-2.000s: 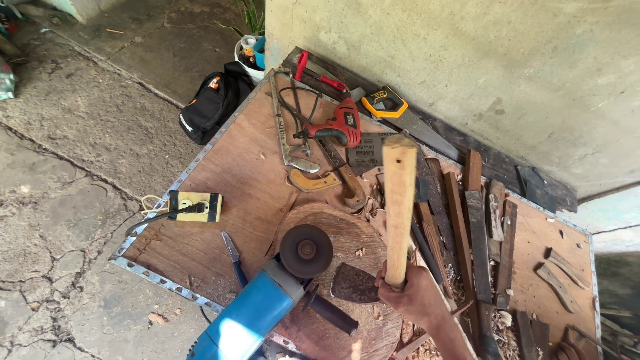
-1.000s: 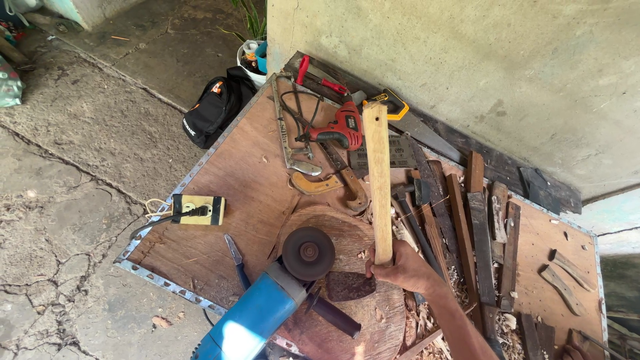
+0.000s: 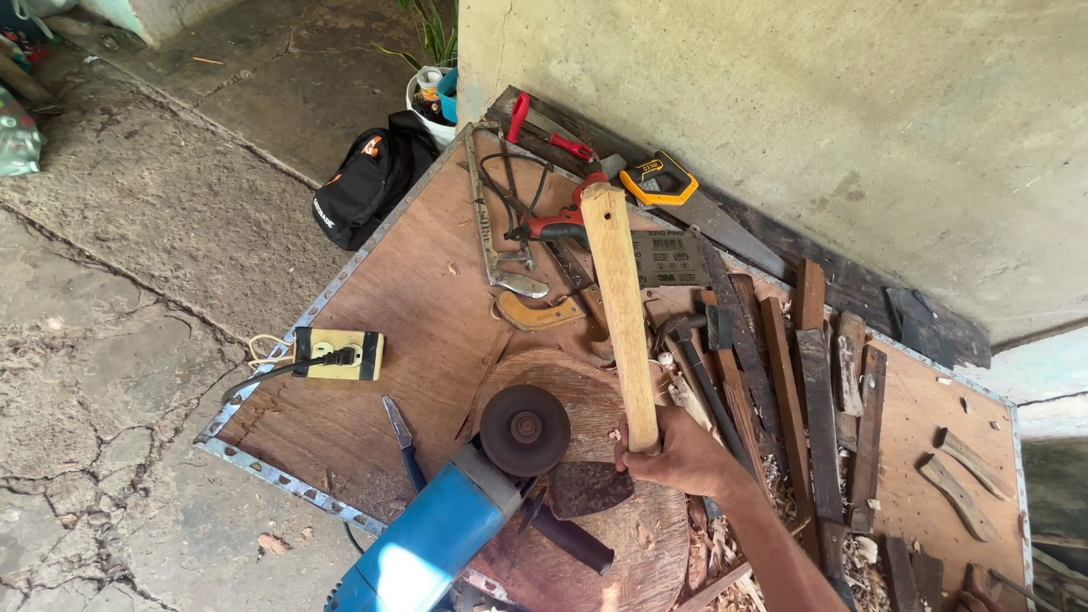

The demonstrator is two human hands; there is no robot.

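Note:
My right hand (image 3: 680,450) is closed around the lower end of a pale wooden handle (image 3: 625,323), which stands up from the fist. Beside the fist lies a dark metal hatchet blade (image 3: 591,489); my fingers hide where it meets the handle. A blue angle grinder (image 3: 433,535) comes in from the lower left, its dark round disc (image 3: 525,430) just left of the blade and its black side handle (image 3: 569,535) below it. Under these is a round wooden block (image 3: 637,544). My left hand is not in view; the grinder's rear end is cut off by the frame.
On the plywood table (image 3: 374,280) are a power strip (image 3: 340,354), a knife (image 3: 399,425), a hacksaw (image 3: 484,212), a red drill (image 3: 557,225), a handsaw (image 3: 735,229), a hammer (image 3: 701,374), wood strips (image 3: 820,425) and shavings. A wall (image 3: 807,110) stands behind; a black bag (image 3: 365,187) is beside the table.
The top of the wooden handle has swung to the left, and my right hand has moved slightly up while still gripping it. The grinder has stayed in about the same place.

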